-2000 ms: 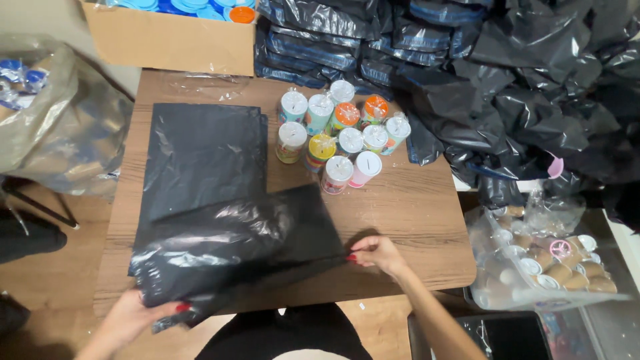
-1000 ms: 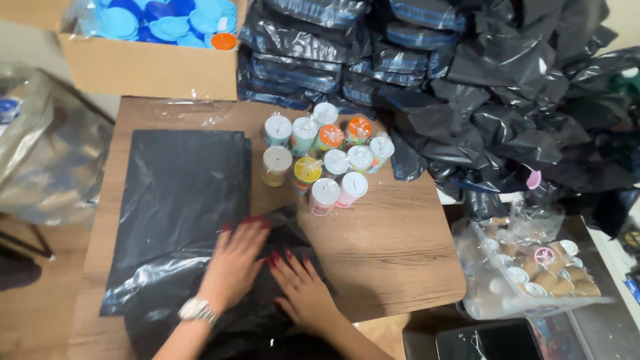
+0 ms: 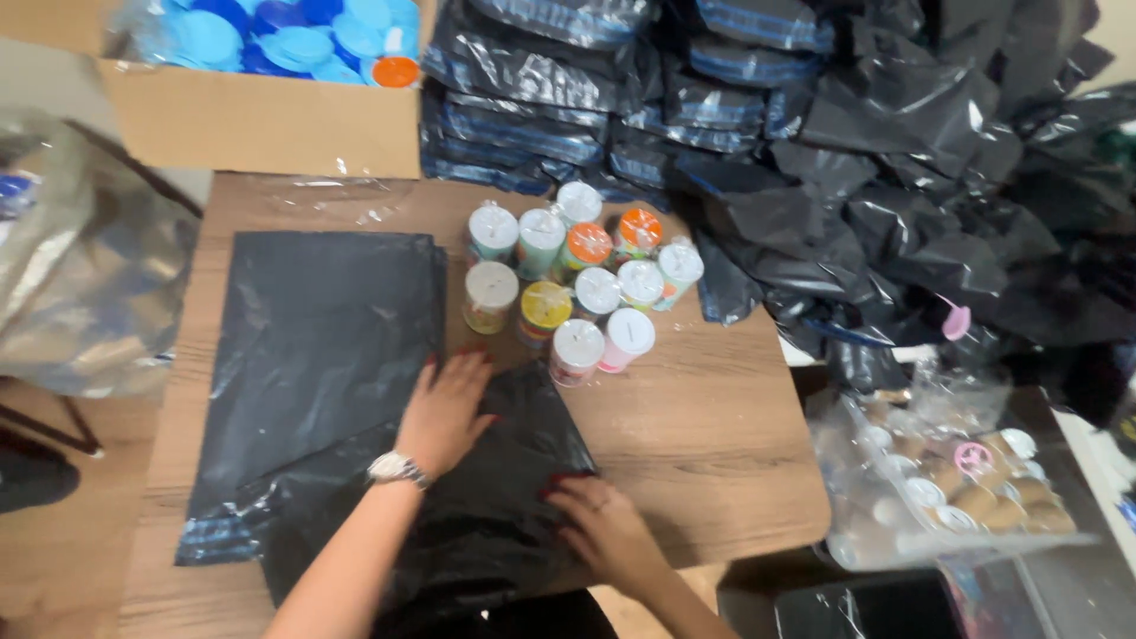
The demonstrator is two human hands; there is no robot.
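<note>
A loose black plastic bag point(image 3: 506, 470) lies at the table's near edge, partly over a flat stack of black plastic bags point(image 3: 328, 328). My left hand point(image 3: 448, 413), a watch on its wrist, rests palm down on the bag's upper part with fingers spread. My right hand point(image 3: 603, 528) lies on the bag's right edge, its fingertips blurred; nothing is seen gripped. Beyond the hands stand several small cylindrical containers in clear wrap, among them a yellow-lidded one point(image 3: 545, 306), an orange-lidded one point(image 3: 587, 244) and a white-lidded one point(image 3: 577, 351).
A cardboard box point(image 3: 275, 120) of blue lids is at the back left. Piled packs of black bags point(image 3: 532, 80) rise behind the containers. On the right, a clear plastic bin point(image 3: 941, 546) holds cardboard tubes with white lids. A translucent sack point(image 3: 98, 266) hangs on the left.
Two seconds ago my hands held the black bag raised at its ends; it now lies flat under them. Since one second ago, my right hand has moved right, apart from the left.
</note>
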